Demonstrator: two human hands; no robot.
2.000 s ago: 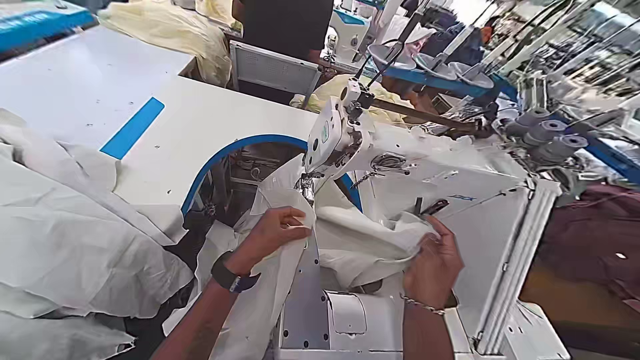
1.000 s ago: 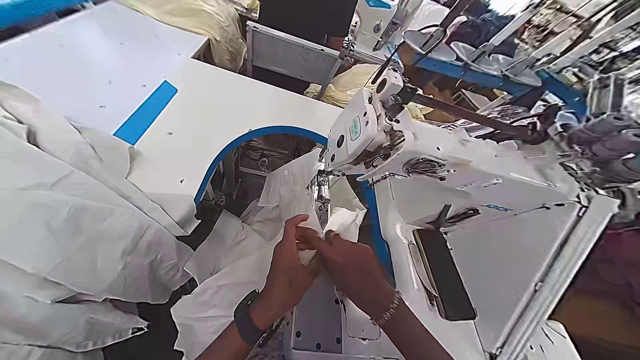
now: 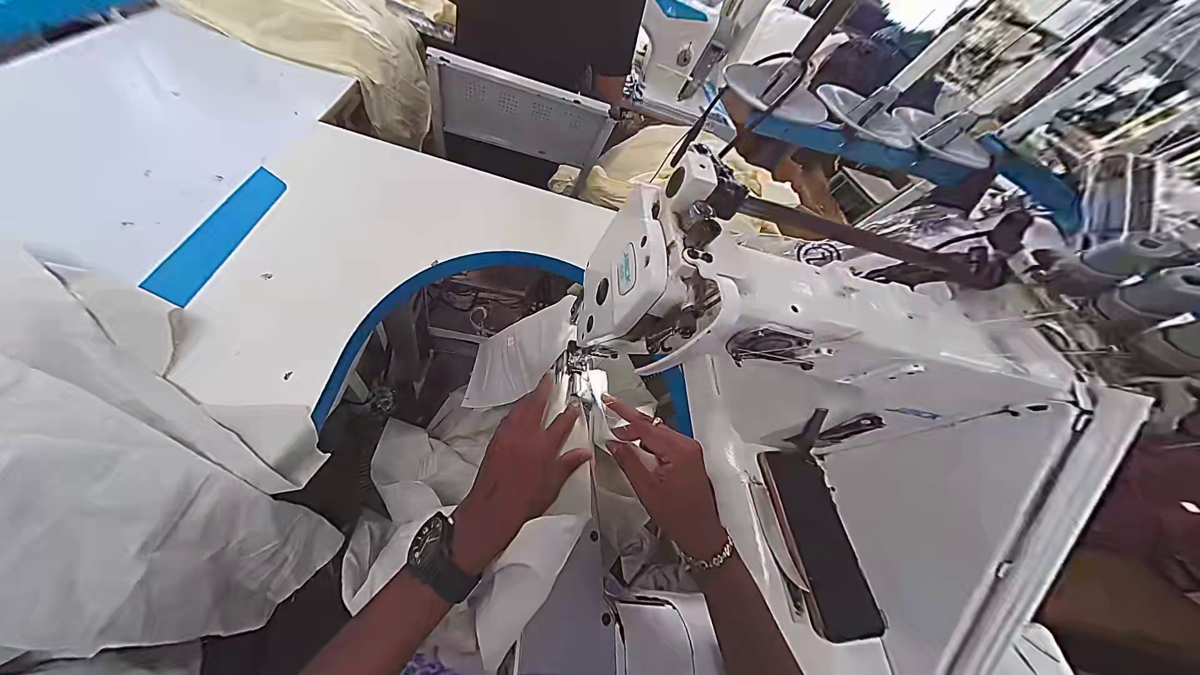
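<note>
White fabric point(image 3: 525, 361) lies at the needle area of a white industrial sewing machine point(image 3: 628, 272) and hangs in folds below and left of it. My left hand point(image 3: 525, 459), with a black watch on its wrist, rests on the fabric just left of the presser foot point(image 3: 578, 361), fingers spread. On the right side of the seam my right hand point(image 3: 666, 469), with a ring and a bracelet, touches the cloth with its fingertips near the foot. Whether either hand pinches the cloth is unclear. The needle tip is too small to make out.
More white fabric point(image 3: 141, 506) is heaped at the left on the white table point(image 3: 450, 197), beside its blue-edged cutout. A dark smartphone point(image 3: 820, 544) lies on the machine bed at the right. Thread cones point(image 3: 1125, 248) stand far right. Behind the table is a person point(image 3: 544, 47) in dark clothing.
Two seconds ago my hands were apart holding the cloth; they then came together below the needle. Now they are slightly apart, with the fingers flatter on the cloth near the foot.
</note>
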